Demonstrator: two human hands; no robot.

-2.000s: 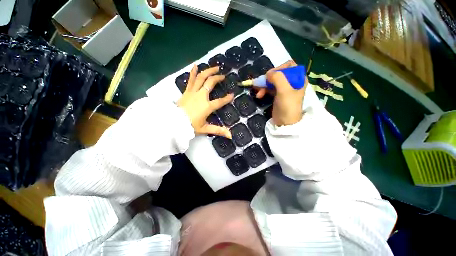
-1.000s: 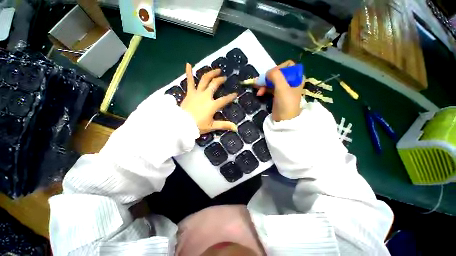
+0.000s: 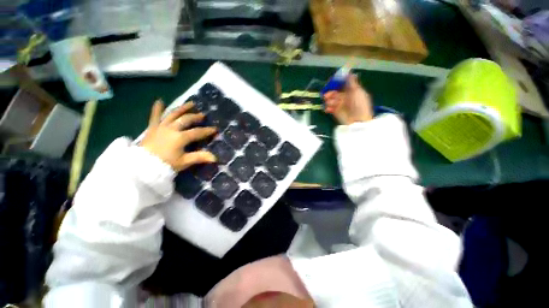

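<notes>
The white backing board (image 3: 207, 240) lies tilted on the green mat with several black rounded-square pieces (image 3: 242, 168) in rows on it. My left hand (image 3: 174, 138) rests on the board's upper left with fingers spread over some black pieces, hiding parts of them. My right hand (image 3: 351, 103) is off the board to the right, above the mat, and holds the blue glue bottle (image 3: 334, 85). The bottle's pale nozzle points up and away from the board. The picture is blurred.
Pale strips (image 3: 301, 100) lie right of the board. The lime green fan (image 3: 472, 111) stands at the right. A wooden block (image 3: 367, 33) and clear plastic are behind. An open carton (image 3: 48, 129), a yellow strip (image 3: 82, 147) and black wrapped trays (image 3: 30, 222) are at left.
The view has turned and shifted right, so the board shows farther left. My right hand has moved off the board with the bottle, whose nozzle has swung upward. My left hand stays on the pieces.
</notes>
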